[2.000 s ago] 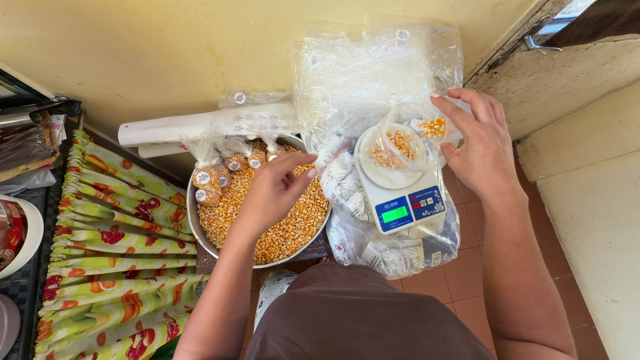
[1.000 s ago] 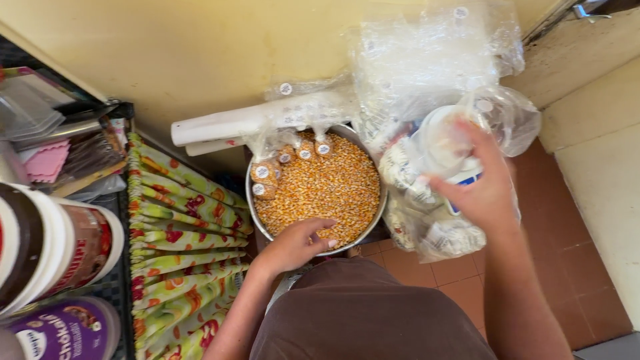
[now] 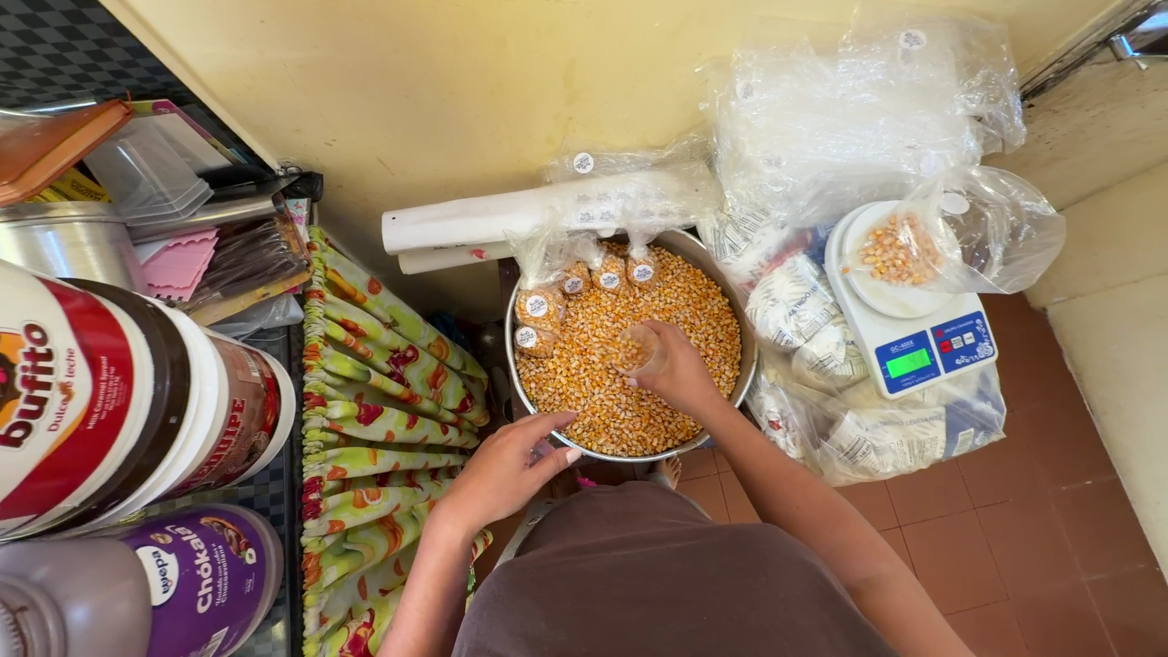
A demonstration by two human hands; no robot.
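Observation:
A wide metal bowl (image 3: 750,365) is filled with corn kernels (image 3: 602,401). My right hand (image 3: 673,367) grips a small clear plastic cup (image 3: 639,350) tilted into the corn near the bowl's middle. At the bowl's lower left rim is my left hand (image 3: 516,461), fingers apart and holding nothing. Several tied bags of corn (image 3: 538,307) with round labels lie along the bowl's upper left side. On the right, a white digital kitchen scale (image 3: 867,315) carries an open clear plastic bag (image 3: 990,228) with some kernels inside; its display is lit green.
Stacked clear bags (image 3: 849,119) and white rolls (image 3: 474,224) lie along the wall. Filled plastic packages (image 3: 821,365) sit under and beside the scale. To the left are a fruit-patterned curtain (image 3: 383,438), large plastic tubs (image 3: 219,401) and stacked containers (image 3: 146,164).
My right hand has moved left from the scale to the corn, now with a cup in it. My left hand has drawn back from over the corn to the rim. The view has shifted left.

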